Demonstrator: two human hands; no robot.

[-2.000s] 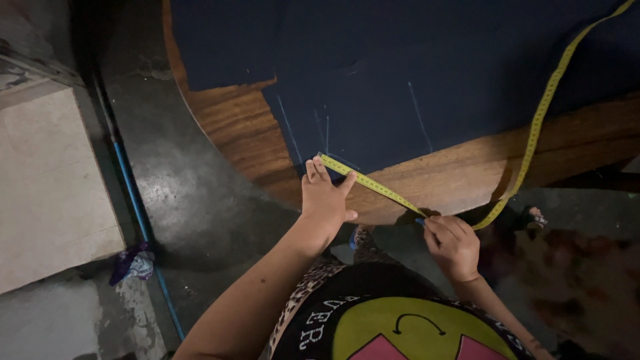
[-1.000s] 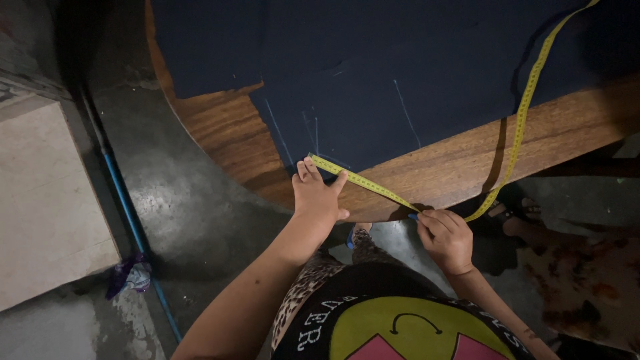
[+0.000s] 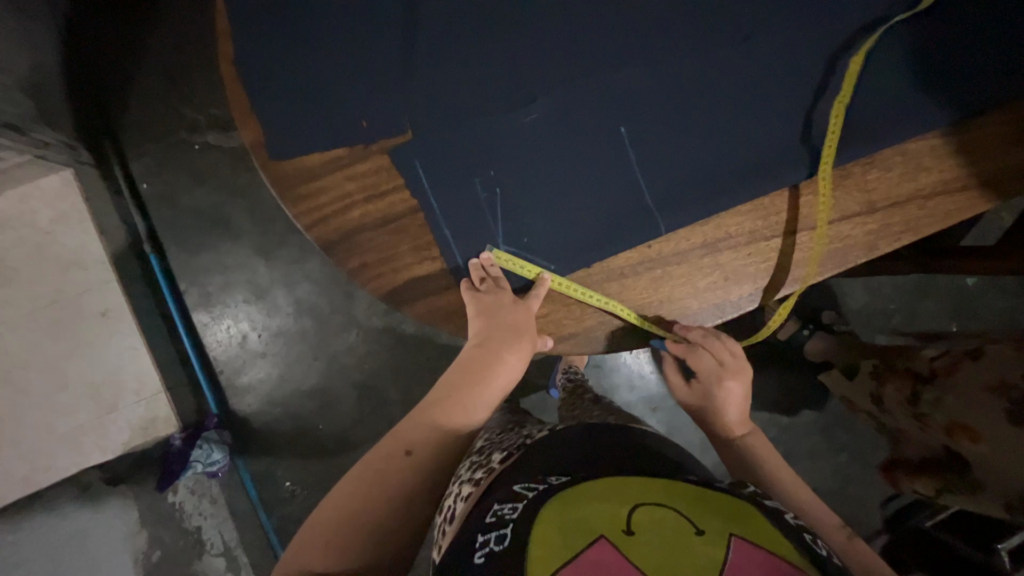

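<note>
Dark blue fabric (image 3: 560, 144) with thin pale chalk-like lines lies flat on a wooden table (image 3: 344, 216). My left hand (image 3: 504, 308) rests at the fabric's near corner, its fingers pressing the metal-tipped end of a yellow tape measure (image 3: 592, 296) down. The tape runs slanting to my right hand (image 3: 708, 372), which pinches it at the table's edge. A small blue object (image 3: 658, 345), perhaps chalk, shows at my right fingertips. Beyond that hand the tape loops up over the edge and across the fabric.
The table's curved edge passes just in front of my body. On the grey floor at the left are a blue pole (image 3: 182, 320), a crumpled purple and white cloth or bag (image 3: 204, 454) and a pale slab (image 3: 72, 320). A person in floral clothing (image 3: 936, 408) is partly visible at the right.
</note>
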